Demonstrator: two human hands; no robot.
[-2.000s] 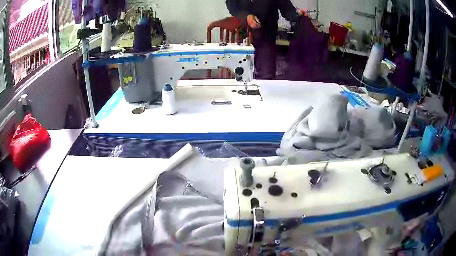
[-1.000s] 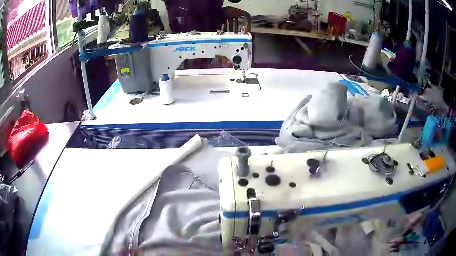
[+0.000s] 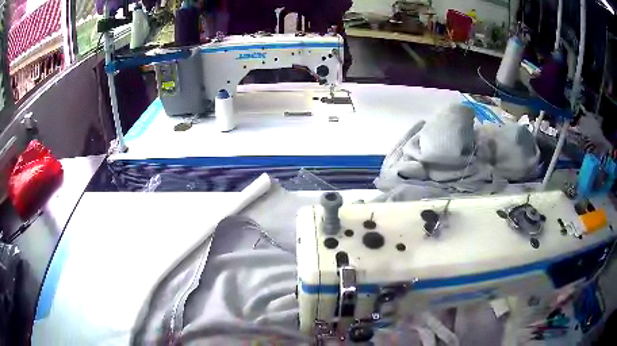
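A light grey garment piece (image 3: pixel 247 284) lies in soft folds on the white table, left of the near sewing machine (image 3: pixel 433 243). A long narrow strip (image 3: pixel 193 280), like a zipper or tape, curves along the cloth's left part. A pale folded edge (image 3: pixel 254 192) runs diagonally up to the table's back edge. The cloth's right side goes behind the machine head, whose needle area is hidden or blurred at the bottom. Neither of my hands can be made out in the picture.
A bunched grey garment pile (image 3: pixel 446 152) lies behind the near machine. The opposite machine (image 3: pixel 270 61) stands on its blue-edged table (image 3: pixel 270 161), with a small white thread cone (image 3: pixel 224 111) beside it. A red bag (image 3: pixel 35 177) is at far left, an orange block (image 3: pixel 593 220) at right.
The view has tilted and shifted, so the scene sits higher. The strip and the cloth's left folds have changed shape slightly. The person in dark clothes at the back has moved left, behind the opposite machine.
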